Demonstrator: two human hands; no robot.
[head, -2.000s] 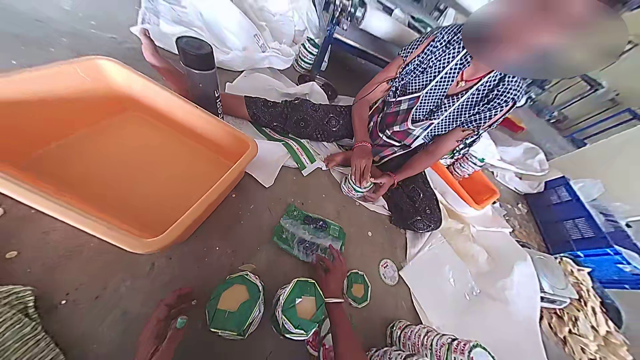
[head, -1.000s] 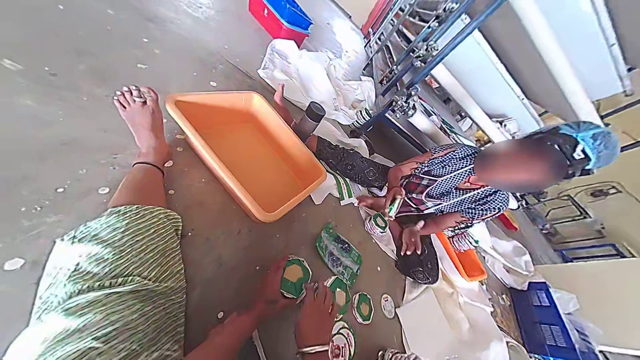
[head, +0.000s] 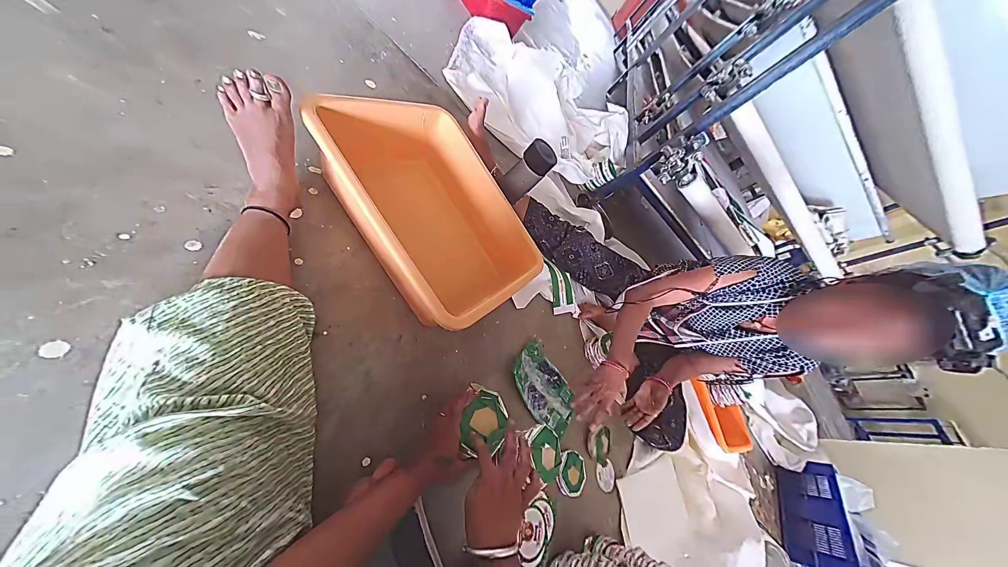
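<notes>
My left hand (head: 450,429) holds a round stack wrapped in green and white material (head: 483,421), with a tan centre on top. The fingers of my right hand (head: 498,480), which has a bangle at its wrist, touch the near edge of that stack. Beside it on the floor stand another green-rimmed stack (head: 545,453) and a smaller one (head: 572,473). A crumpled green plastic packet (head: 543,386) lies just beyond. Partly hidden by my right hand is a round printed piece (head: 537,526).
An orange plastic tub (head: 441,213) stands on the floor ahead. Across from me sits a person (head: 709,315), hands over the floor near a round stack (head: 600,445). A dark bottle (head: 529,167), white sheets (head: 685,504), a blue crate (head: 819,512) and metal frames (head: 701,94) surround the person.
Two seconds ago my left hand was apart from the stacks; it now holds one. My right hand has left the small stack for the held one. The view has turned considerably.
</notes>
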